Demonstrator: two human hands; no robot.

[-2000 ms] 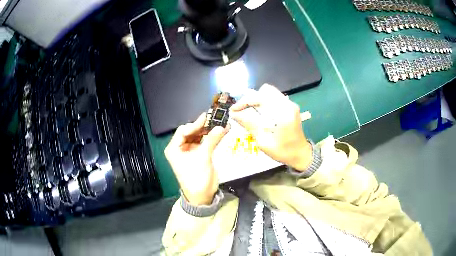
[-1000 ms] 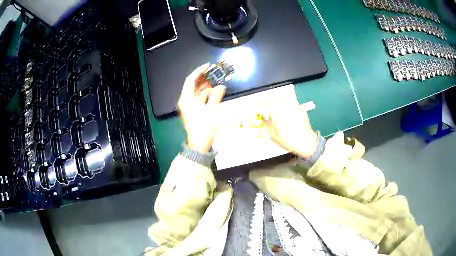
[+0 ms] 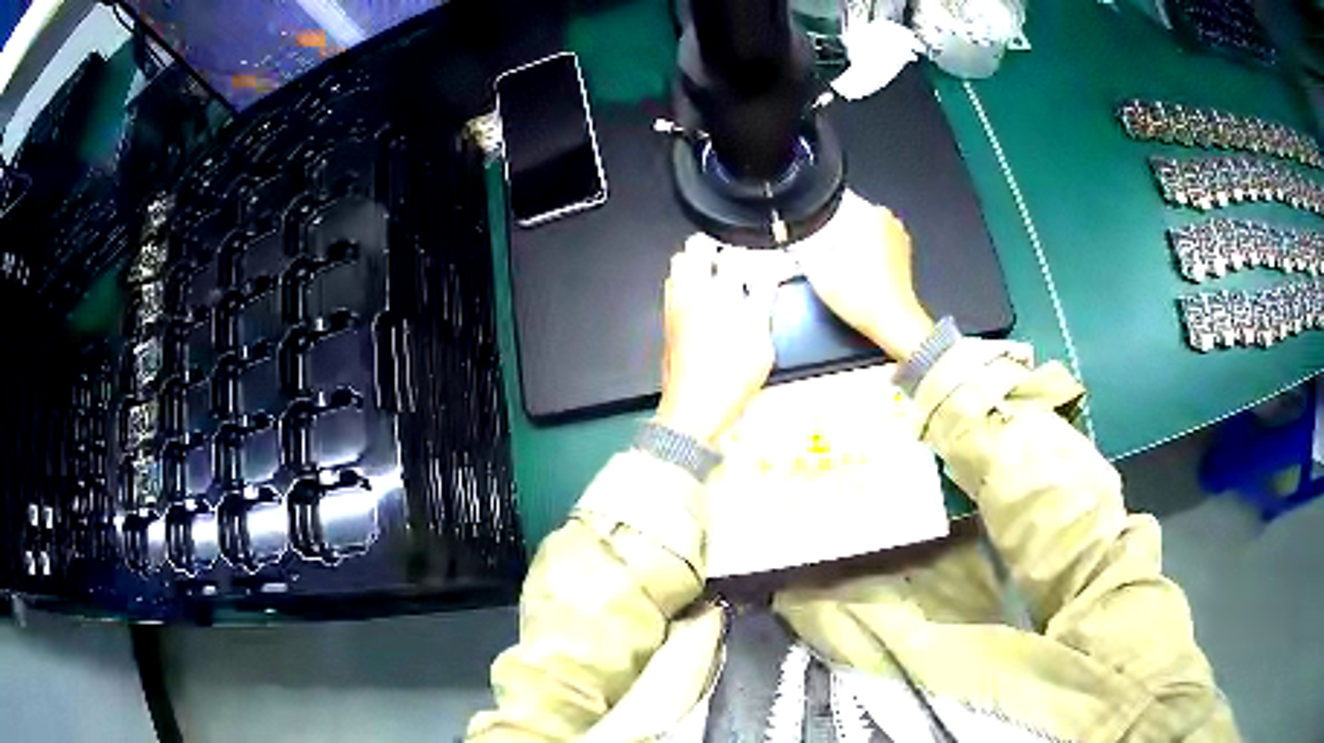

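Observation:
My left hand [image 3: 712, 337] is raised over the black base plate [image 3: 581, 341], its fingers just under the ring of the microscope [image 3: 752, 145]. My right hand [image 3: 867, 276] is beside it, fingertips close to the left ones under the same ring. Both hands are washed out by the bright light. The module is hidden or lost in the glare, so I cannot tell which fingers grip it. White paper [image 3: 835, 501] lies in front of the base plate, with tiny yellow bits [image 3: 816, 447] on it.
A smartphone [image 3: 550, 138] lies left of the microscope. Glossy black blister trays [image 3: 298, 392] stand at the left. Silvery module rows [image 3: 1252, 250] lie on the green mat at the right. A monitor [image 3: 247, 44] is at upper left, white crumpled material [image 3: 877, 55] behind the base, a blue stool [image 3: 1266, 450] at lower right.
My left hand has moved from in front of the lens up under it. My right hand has left the yellow bits on the paper and joined it. The view has shifted, showing the monitor.

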